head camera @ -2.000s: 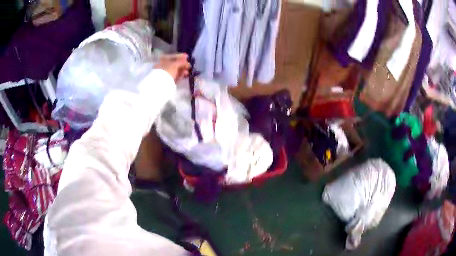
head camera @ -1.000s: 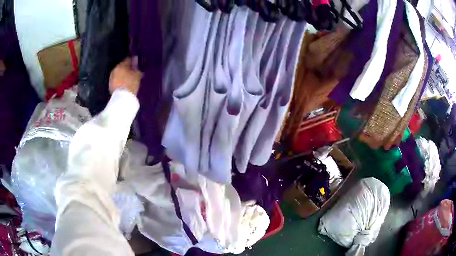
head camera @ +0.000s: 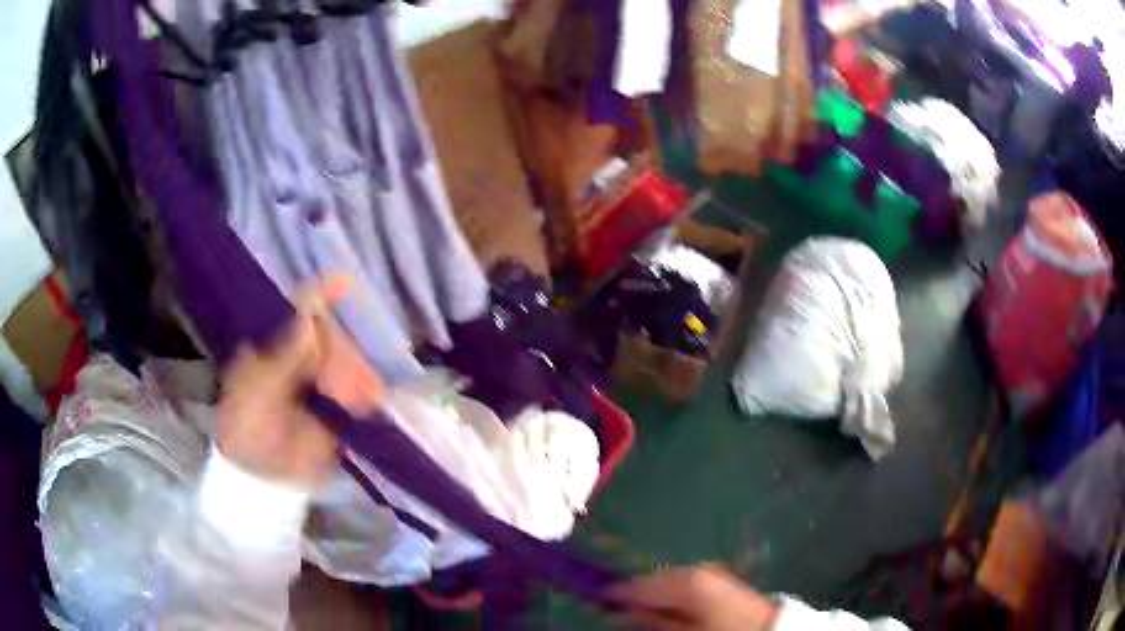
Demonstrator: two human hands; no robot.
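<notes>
A hanging bunch of dark purple fabric strips (head camera: 204, 222) runs down from the upper left. My left hand (head camera: 290, 401), blurred, grips the purple cloth at its lower end. A dark purple strip (head camera: 432, 487) stretches from my left hand down to the right. My right hand (head camera: 703, 598), at the bottom edge and partly cut off, holds the strip's other visible end.
Grey-lilac garments (head camera: 333, 160) hang beside the strips. Below are white sacks (head camera: 93, 493) and a red tub (head camera: 614, 438). An open carton (head camera: 666, 370), a tied white sack (head camera: 827, 327) and a red roll-like bundle (head camera: 1049, 290) stand on the green floor.
The view has swung to the right. My left hand has moved from reaching among the hanging cloth to holding it lower down. My right hand has come into view, with the strip stretched between both hands.
</notes>
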